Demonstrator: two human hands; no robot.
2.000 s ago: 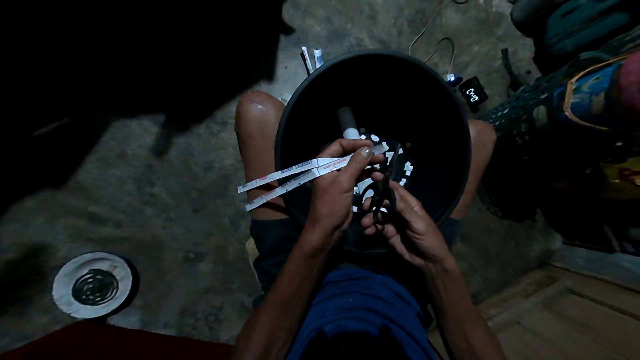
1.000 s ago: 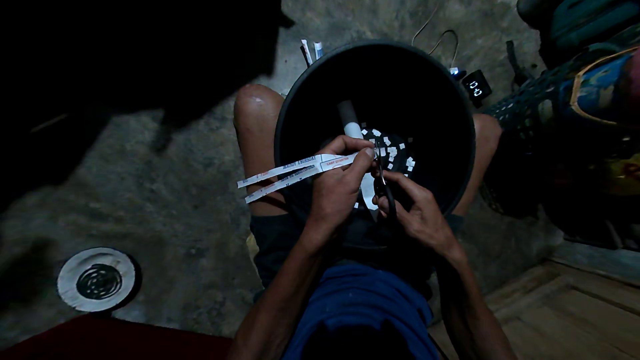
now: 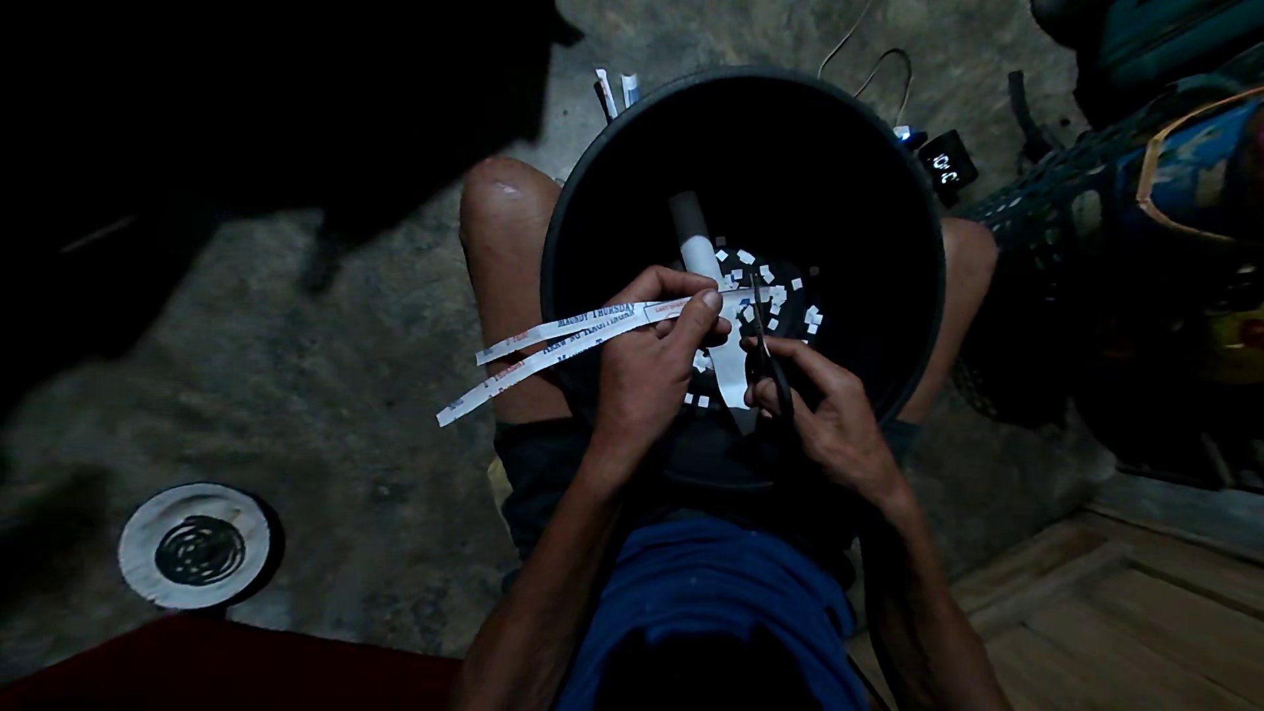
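Observation:
Pinched in my left hand (image 3: pixel 660 346) are long printed paper strips (image 3: pixel 553 341), whose loose ends stick out to the left over my thigh. My right hand (image 3: pixel 825 410) holds dark scissors (image 3: pixel 772 367), their blades pointing up by the short strip end beyond my left fingertips. Both hands are over a large dark tub (image 3: pixel 746 84) between my legs. Inside it lie many small white paper squares (image 3: pixel 813 318), a rolled white paper (image 3: pixel 699 252) and a flat white piece of paper (image 3: pixel 731 370) below my hands.
More paper strips (image 3: pixel 630 89) stand just beyond the tub. A small lit digital display (image 3: pixel 946 163) and a cable (image 3: pixel 904 74) lie at its upper right. On the floor at lower left is a white round dish with a dark coil (image 3: pixel 133 553). A perforated basket (image 3: pixel 1076 188) stands at right.
My right hand with the scissors has shifted, and the blades now lie by the strip end. My left hand keeps its hold on the strips in nearly the same place.

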